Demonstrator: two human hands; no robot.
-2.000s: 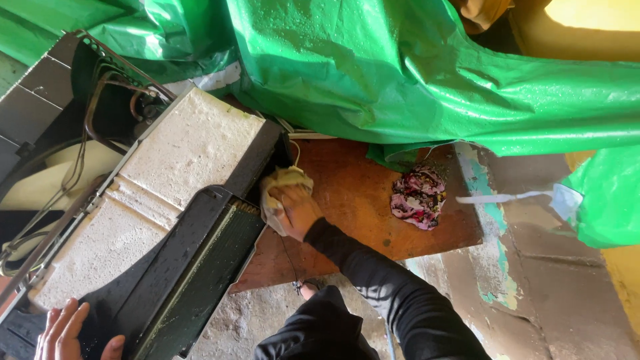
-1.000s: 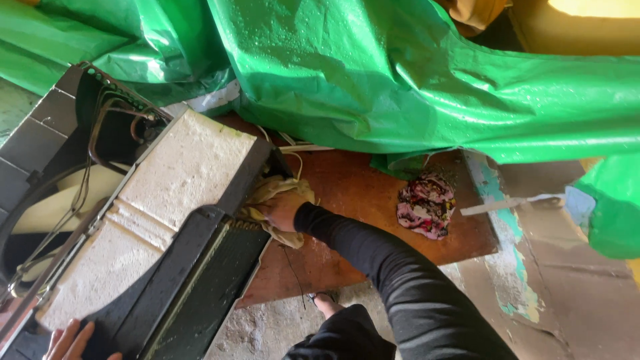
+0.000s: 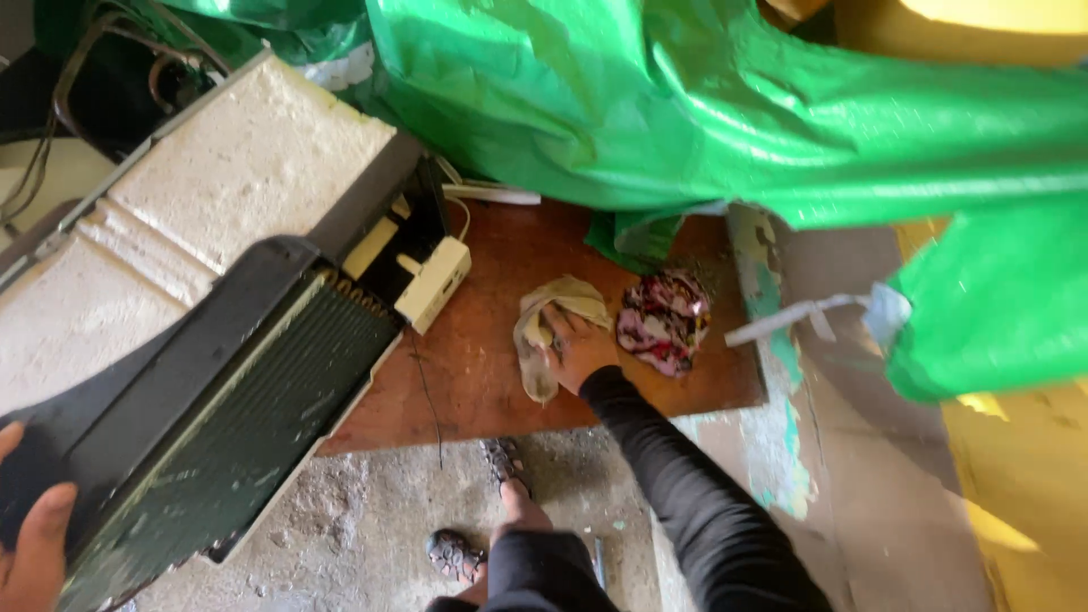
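Observation:
An air conditioner unit (image 3: 280,408) lies tilted at the left, its dark finned coil and copper bends exposed below a pale foam panel (image 3: 229,161). My left hand (image 3: 38,544) rests at its black casing at the left edge, only partly in view. My right hand (image 3: 582,344) is on a damp beige cloth (image 3: 540,374) lying on the reddish-brown wooden board (image 3: 476,391), fingers closed into its folds. Just right of it lies a crumpled patterned cloth (image 3: 667,323) in pink, red and black. A cream plastic box (image 3: 433,285) protrudes from the unit's near end, left of my right hand.
A green tarpaulin (image 3: 552,110) drapes along the back and right. A pale strip (image 3: 799,316) hangs off it at the right. A thin dark wire (image 3: 427,399) crosses the board's front edge. Concrete floor (image 3: 340,510) lies below, with my sandalled feet on it.
My right hand and the beige cloth have moved right, from the unit's end onto the board beside the patterned cloth. The cream box now shows. The view has shifted.

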